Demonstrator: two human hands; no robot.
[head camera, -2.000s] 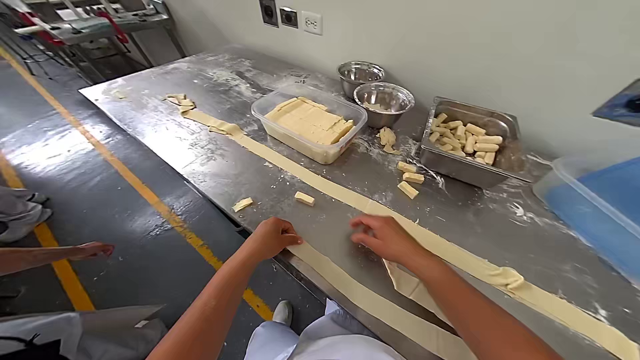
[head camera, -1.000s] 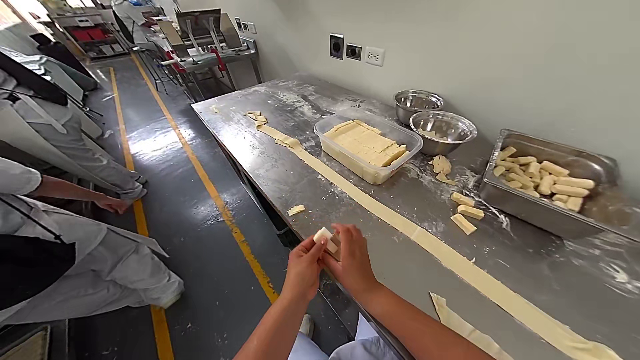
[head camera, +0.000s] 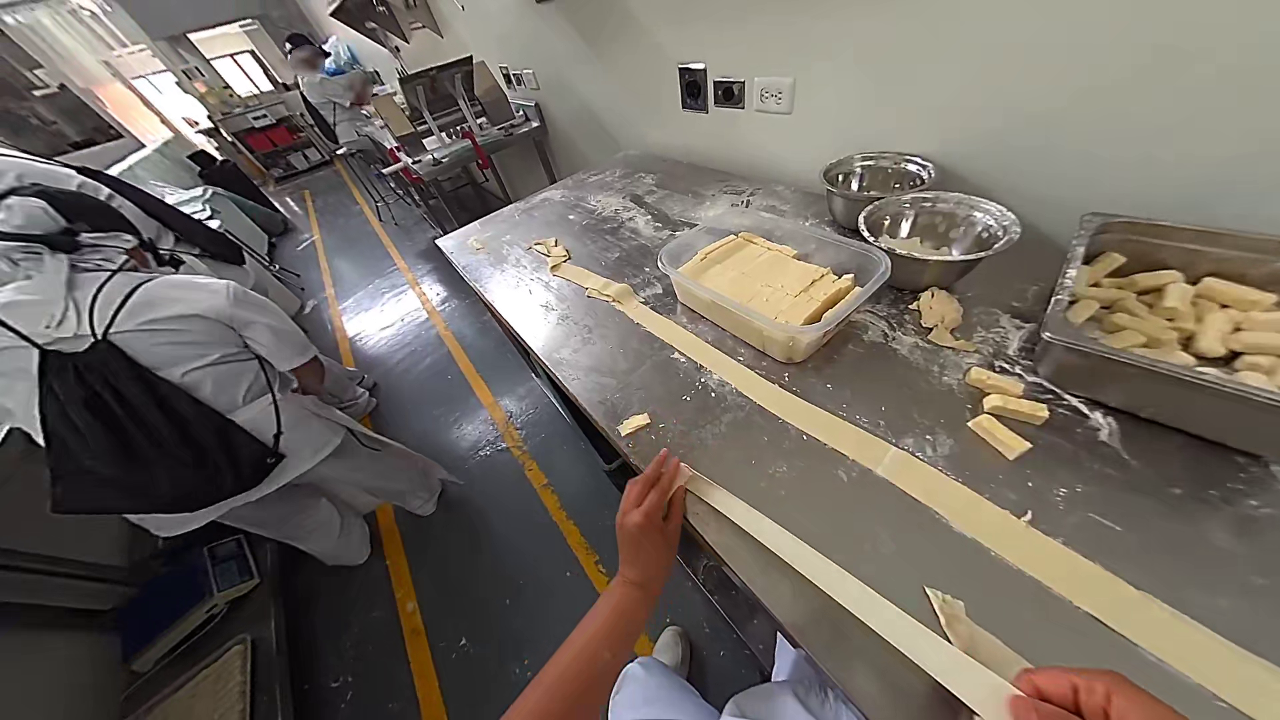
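My left hand (head camera: 650, 515) is at the table's near edge, its fingertips on the far end of a narrow dough strip (head camera: 830, 575); whether they grip it is unclear. At the bottom right, my right hand (head camera: 1095, 695) pinches the same strip nearer to me. A short dough piece (head camera: 965, 630) lies beside that strip. Beyond it a longer dough strip (head camera: 800, 405) runs along the table. Several cut cheese sticks (head camera: 1015, 408) lie past this one, left of a steel pan (head camera: 1150, 392) of dough-wrapped or bare sticks.
A plastic tub (head camera: 770, 340) holds sliced blocks of cheese. Two steel bowls (head camera: 940, 255) stand near the wall. Dough scraps (head camera: 938, 312) and flour lie on the steel table (head camera: 600, 360). At left, a person (head camera: 200, 330) with a black drawstring bag leans over; another person (head camera: 335, 100) stands farther back.
My hands, together around a small pale stick one second ago, are now apart at the near strip. My right hand has moved to the bottom right. The view has swung left since the first frame.
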